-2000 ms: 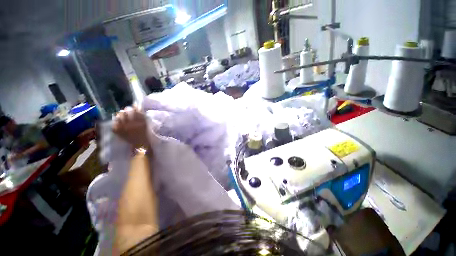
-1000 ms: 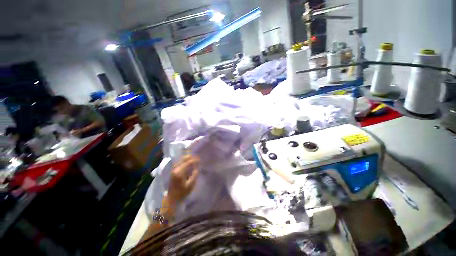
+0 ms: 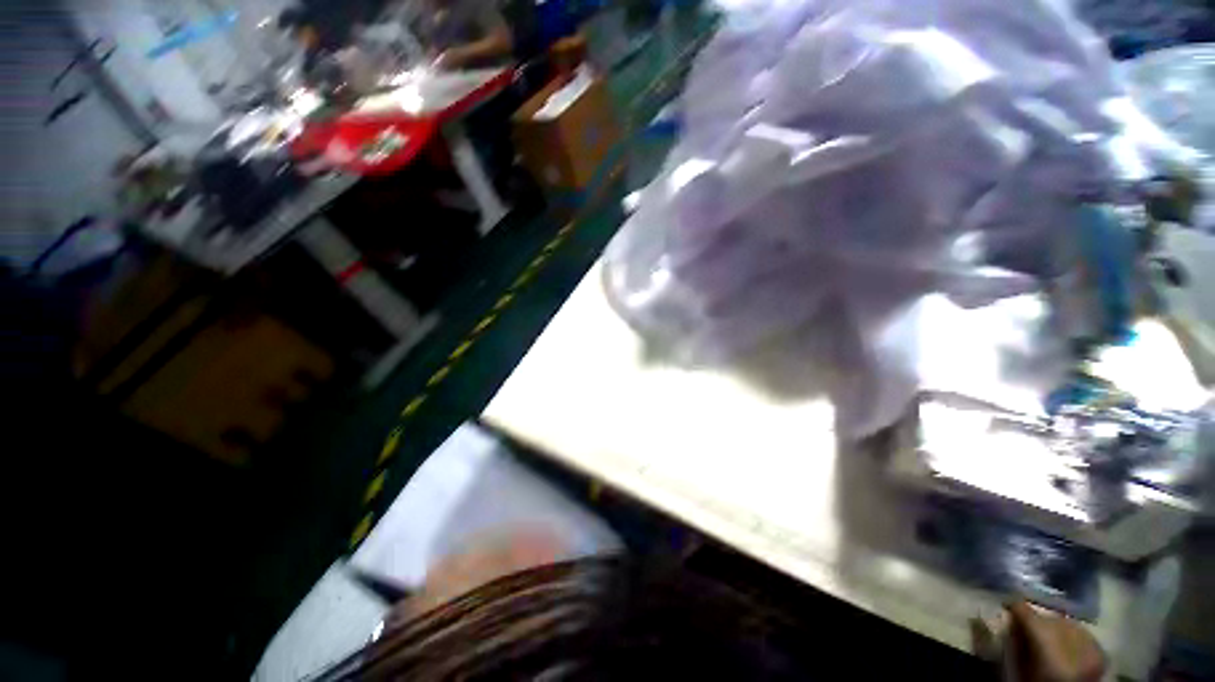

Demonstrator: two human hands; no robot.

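A large crumpled pile of sewn white fabric [image 3: 853,173] lies on the pale machine table [image 3: 666,420], left of the overlock machine [image 3: 1159,313], which is cut off at the right edge. Flat white cut pieces [image 3: 460,500] lie low at the table's front edge. My left hand [image 3: 500,544] is blurred over these pieces, partly covered by hair; its grip is hidden. A skin-coloured shape at the lower right, before the machine, seems to be my right hand [image 3: 1053,646]; it is cut off and blurred, and its fingers are unclear.
Yellow-black tape [image 3: 460,353] runs along the green floor left of the table. Beyond it are a cardboard box [image 3: 566,127], a red-edged table [image 3: 380,140] and part of a seated person [image 3: 466,33]. Another brown box [image 3: 220,380] stands at the left.
The view has swung down and left, so the cones have left the picture. My left hand has moved from the fabric pile down to the white pieces at the table's front.
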